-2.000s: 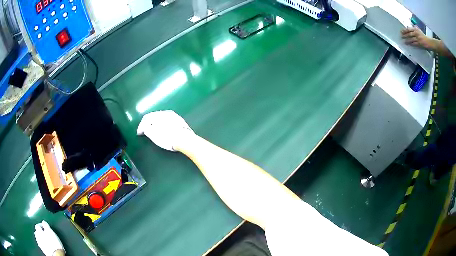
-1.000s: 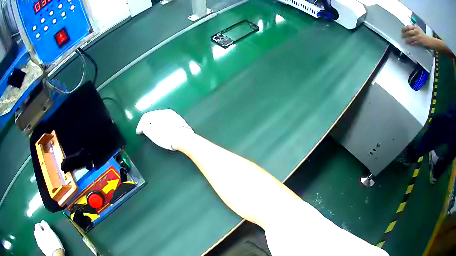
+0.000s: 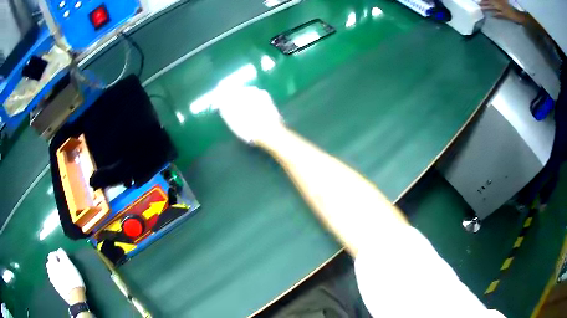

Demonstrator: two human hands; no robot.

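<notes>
A thin dark phone frame with an open centre lies on the green surface at the top middle. My right hand, in a white glove, is over the surface below and left of the frame, apart from it. It is blurred and its fingers are hard to make out. My left hand, gloved in white with a black wristband, rests at the lower left with fingers together, apart from the fixture. The orange fixture sits on black padding; I see no frame in its slot.
The press station's panel has a red emergency button. A blue control box stands behind it. A taped hose runs beside my left hand. A white machine and another person's hand are at the top right.
My right hand has moved up and right, closer to the phone frame. The frame slid left along the surface earlier. The view has shifted, and the wristband on my left wrist now shows.
</notes>
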